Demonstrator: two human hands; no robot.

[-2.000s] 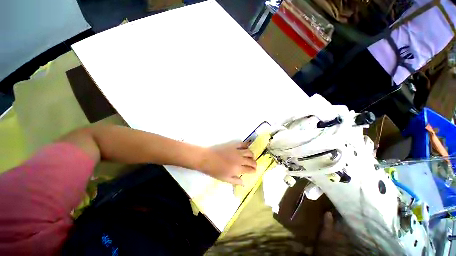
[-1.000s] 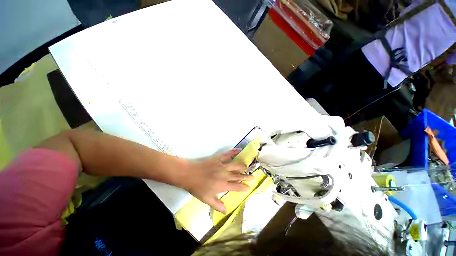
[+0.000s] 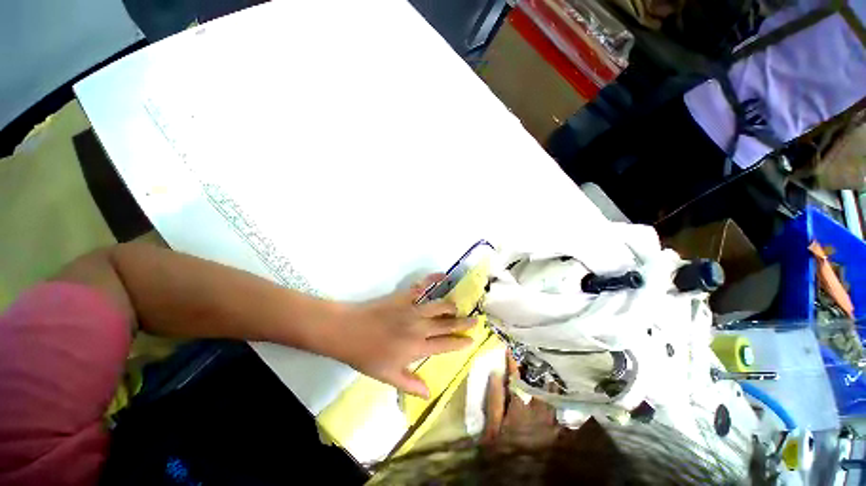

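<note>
A yellow lining panel [image 3: 353, 415] with a folded yellow strip lies on the white tabletop [image 3: 313, 142] and runs under the head of the white sewing machine [image 3: 665, 327]. My left hand [image 3: 404, 337] lies flat on the yellow layers, fingers spread, left of the needle area. My right hand [image 3: 517, 408] shows below the machine head at the near edge of the work, its fingers near the fabric. Hair in front of the camera and the machine cover part of it, so its grip is unclear. The needle tip is too small to make out.
A khaki panel pile [image 3: 43, 204] with a dark brown patch [image 3: 106, 180] lies at the left. A blue bin [image 3: 807, 242] stands at the right. Behind are a carton with red and clear wrap [image 3: 560, 57] and purple cloth [image 3: 769, 90]. A yellow-green spool [image 3: 733, 353] sits by the machine.
My left hand has shifted slightly left in view and stays flat on the yellow layers. My right hand has come up beside the machine head, over where the brown patch showed.
</note>
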